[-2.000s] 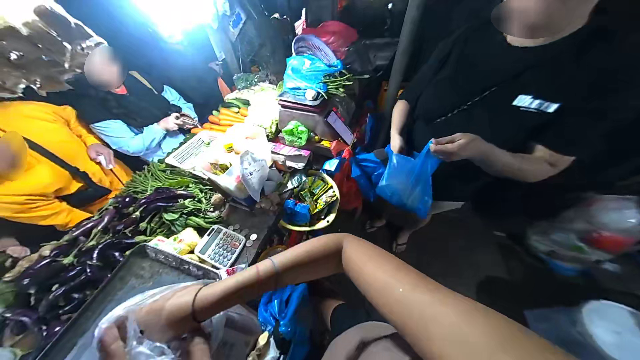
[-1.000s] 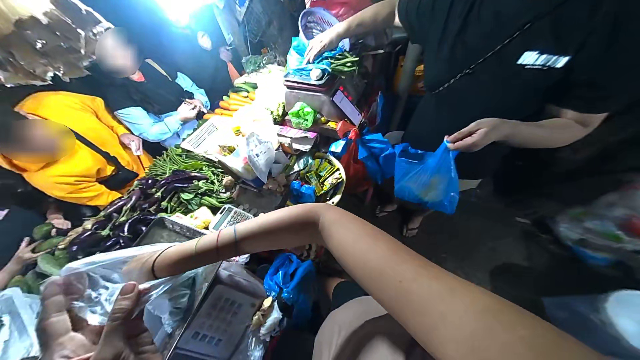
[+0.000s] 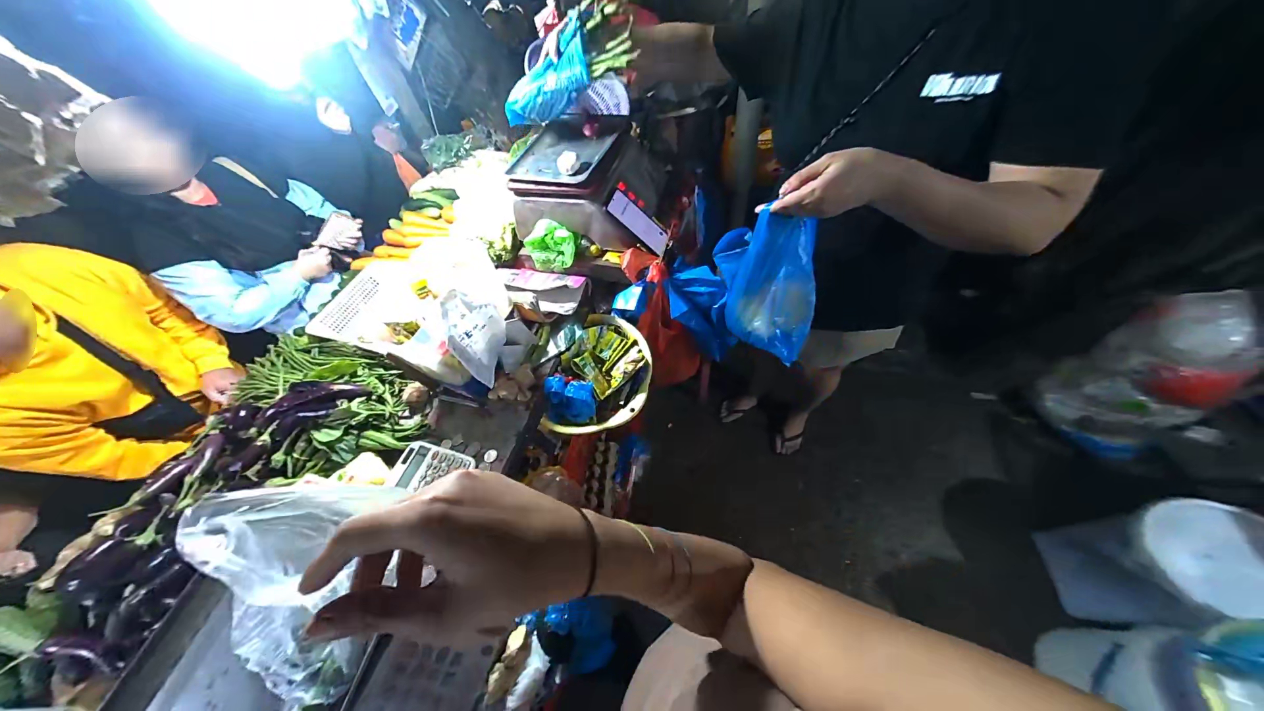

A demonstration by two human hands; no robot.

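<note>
My right hand [image 3: 434, 563] reaches in from the lower right, a dark band at its wrist. Its fingers are bent and apart, with nothing seen between them, directly in front of a clear plastic bag [image 3: 286, 592] with something green low inside. Whether the fingertips touch the bag is unclear. My left hand is not in view. The bag is over a metal tray [image 3: 193, 652] at the lower left. Just behind my right hand is a calculator [image 3: 431, 466], with coins beside it. Eggplants [image 3: 148, 523] and long green beans [image 3: 296, 370] lie beyond the bag.
A person in a black shirt [image 3: 879, 99] stands opposite, holding a blue plastic bag [image 3: 775, 286] and lifting another blue bag [image 3: 553, 74] near a weighing scale [image 3: 568, 158]. A round basket [image 3: 644, 385] holds packets. Two people stand left, one in a yellow jacket [image 3: 89, 346].
My right hand has moved up and right, near the calculator. My left hand, seen at the clear bag earlier, is out of view. The other person has lifted a blue bag off the scale.
</note>
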